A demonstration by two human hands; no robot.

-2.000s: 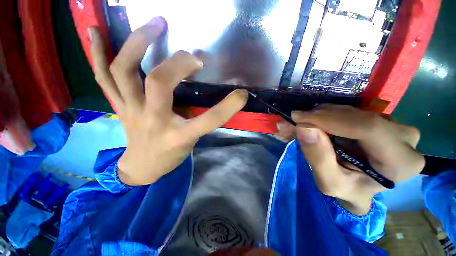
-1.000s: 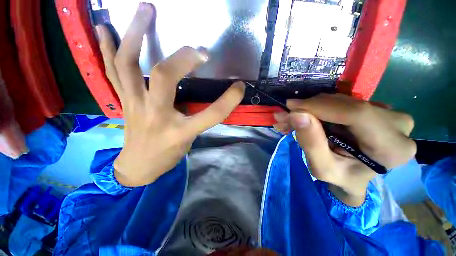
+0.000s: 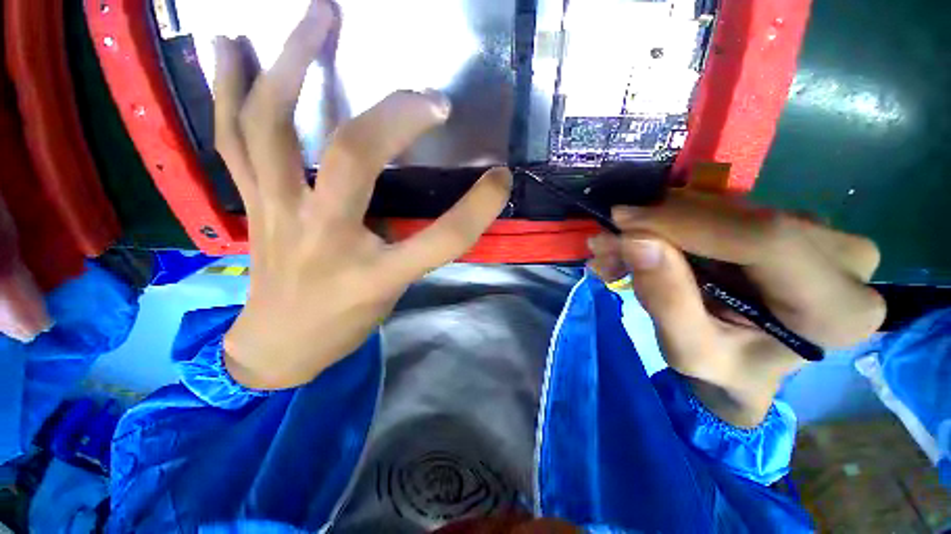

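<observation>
An opened tablet housing lies in a red foam tray (image 3: 774, 63), with a glaring silver plate (image 3: 396, 52), a main board (image 3: 615, 136) on its right and a black near edge (image 3: 417, 194). My left hand (image 3: 323, 224) is spread over the left part, its thumb tip on the black edge and nothing visibly held. My right hand (image 3: 730, 282) holds black tweezers (image 3: 756, 313) with white lettering. Their fine tips are over the black edge, just right of my left thumb. Whether the tips grip anything is too small to tell.
Red foam trays (image 3: 68, 125) stand at the left on the dark green worktop (image 3: 871, 156). An amber patch (image 3: 711, 175) shows at the tray's near right corner. Another person's hand (image 3: 23, 297) and blue sleeve are at the left edge. A blue sleeve also shows at the right edge.
The tray and tablet appear shifted left in the picture. The tweezer tips have moved slightly away from my left thumb. The small loop seen on the black edge before no longer shows clearly.
</observation>
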